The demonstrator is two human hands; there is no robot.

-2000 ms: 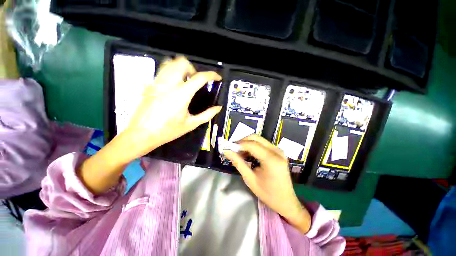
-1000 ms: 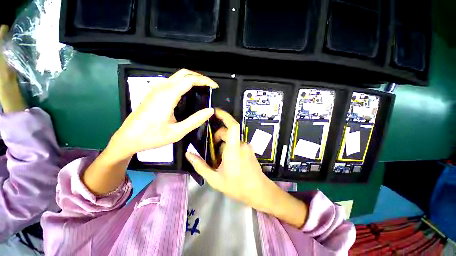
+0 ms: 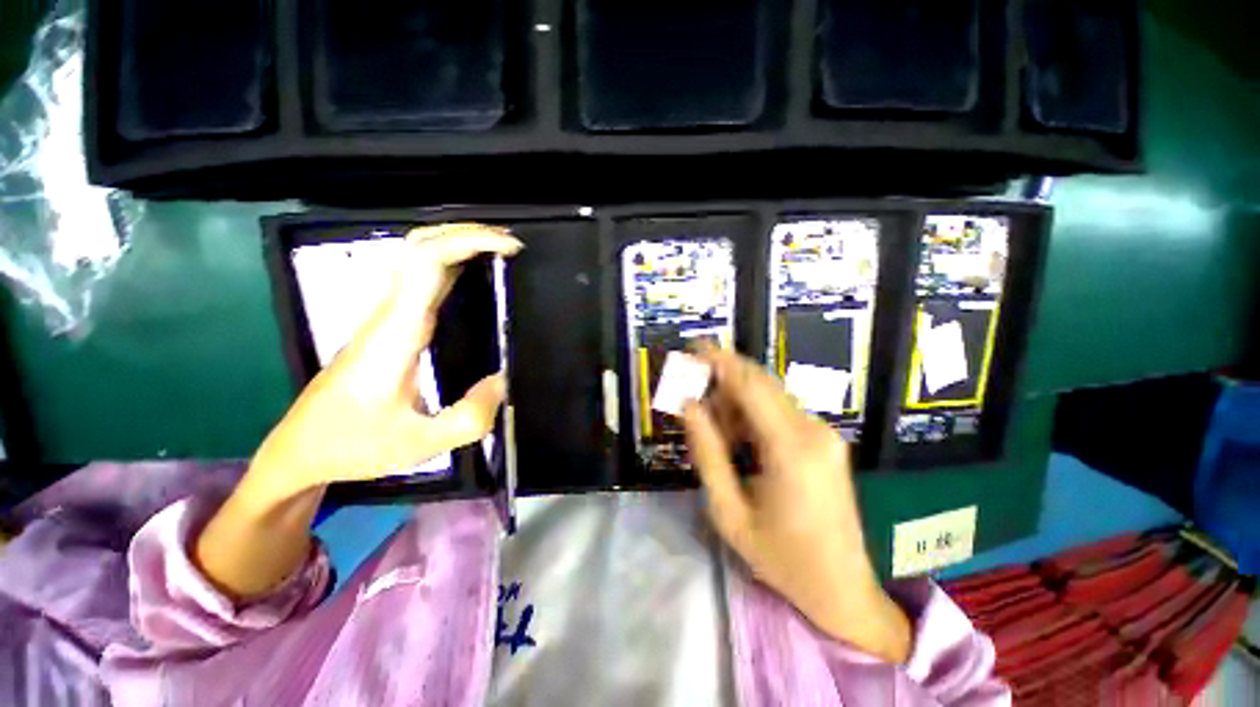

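My left hand (image 3: 366, 394) holds a phone (image 3: 502, 373) on edge, screen side towards the palm, above the left part of the black five-slot tray (image 3: 560, 318). My right hand (image 3: 781, 483) is blurred, with thumb and forefinger at the white slip (image 3: 681, 383) on the open-back phone (image 3: 680, 297) in the middle slot; whether they grip the slip is unclear. Two more open-back phones, one in the fourth slot (image 3: 819, 263) and one in the rightmost (image 3: 963, 263), carry tilted white slips. A white-lit phone (image 3: 332, 297) lies in the leftmost slot, partly behind my left hand.
Stacked black trays (image 3: 553, 118) stand behind the working tray. A crumpled clear bag (image 3: 62, 207) lies on the green mat (image 3: 180, 318) at the left. A cream label (image 3: 934, 541) is at the mat's front edge. Red trays (image 3: 1092, 601) are at the lower right.
My left hand has turned the phone on edge and moved it left. My right hand has left that phone and moved right to the middle-slot phone. The view has shifted.
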